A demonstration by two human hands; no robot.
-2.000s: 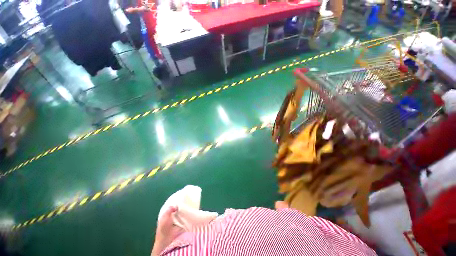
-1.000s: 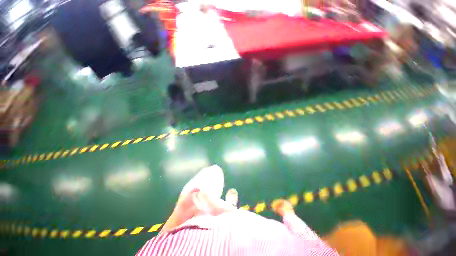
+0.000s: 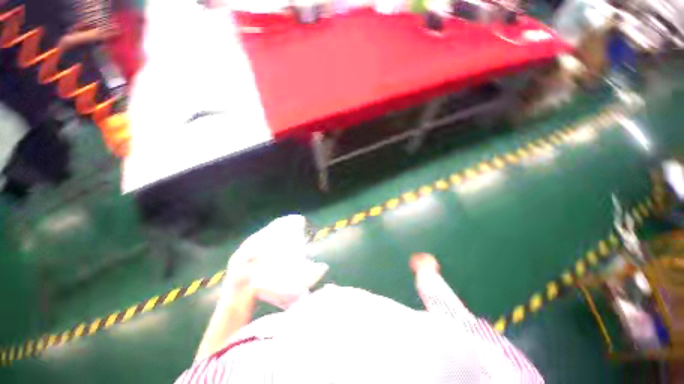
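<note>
A bright white folded fabric piece (image 3: 274, 241) is in my left hand (image 3: 244, 283), held in the air in front of my striped shirt. The hand is washed out by light, so the single fingers do not show clearly. My right hand (image 3: 425, 262) is small and blurred beyond its striped sleeve, apart from the fabric. Its fingers cannot be made out, and nothing shows in it.
A table ahead has a red cover (image 3: 337, 67) and a white section (image 3: 195, 97) with a small dark item. An orange coiled hose (image 3: 71, 79) and a person's arm (image 3: 88, 36) are at upper left. Yellow-black tape (image 3: 420, 193) crosses the green floor. A yellow-framed cart (image 3: 600, 319) stands right.
The red-covered table appears larger and closer. The coiled hose has come into view. The stacked tan pieces at right have left the view. My left hand still holds the white piece, now higher in view.
</note>
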